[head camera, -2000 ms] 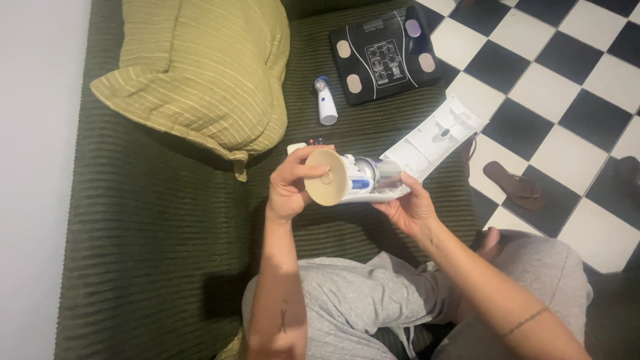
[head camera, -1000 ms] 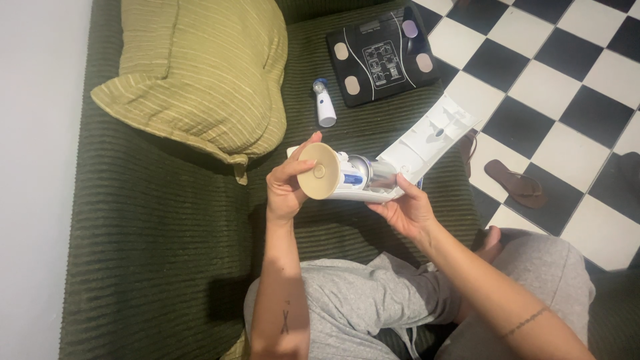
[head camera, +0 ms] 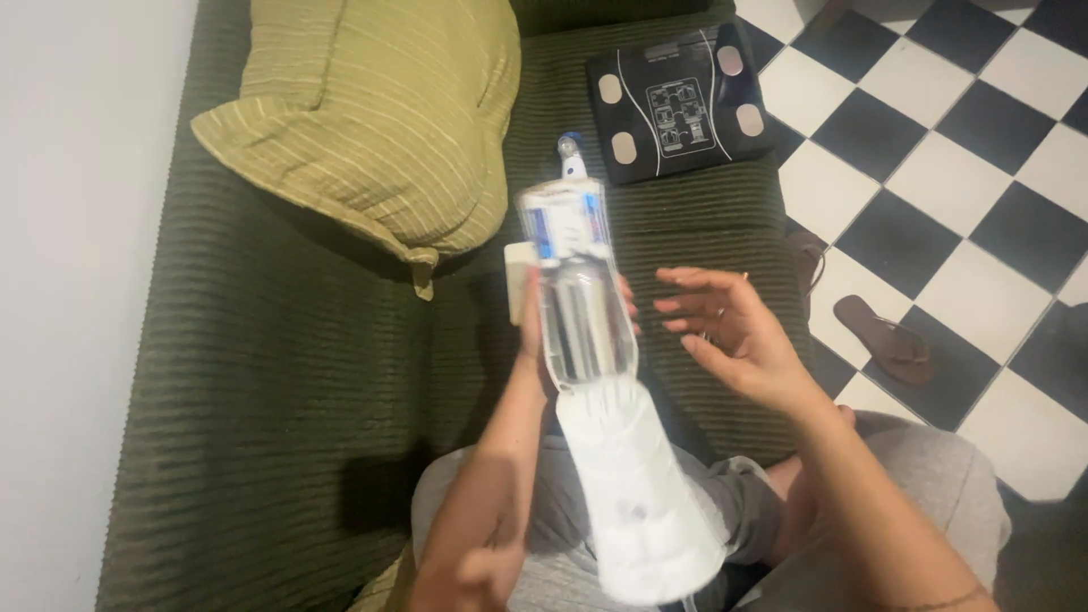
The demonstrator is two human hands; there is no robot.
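A long white plastic case, hinged and unfolded, lies lengthwise in front of me, blurred by motion. My left hand holds its upper half from below, with fingertips showing on the far side. That half contains a shiny metallic cylinder and white-and-blue parts at the far end. My right hand is off the case, to its right, fingers spread and holding nothing. Just beyond the case's far end is a small white-and-blue handheld device, partly covered. A pale flat piece shows beside my left hand; I cannot tell what it is.
A black glass body scale lies on the green corduroy sofa. A yellow-green striped cushion is at the upper left. A brown flip-flop is on the checkered floor at right. My legs in grey trousers are below.
The case has turned from lying crosswise to lengthwise, its unfolded half now toward my lap. My right hand has let go of it. The round beige disc is no longer facing me.
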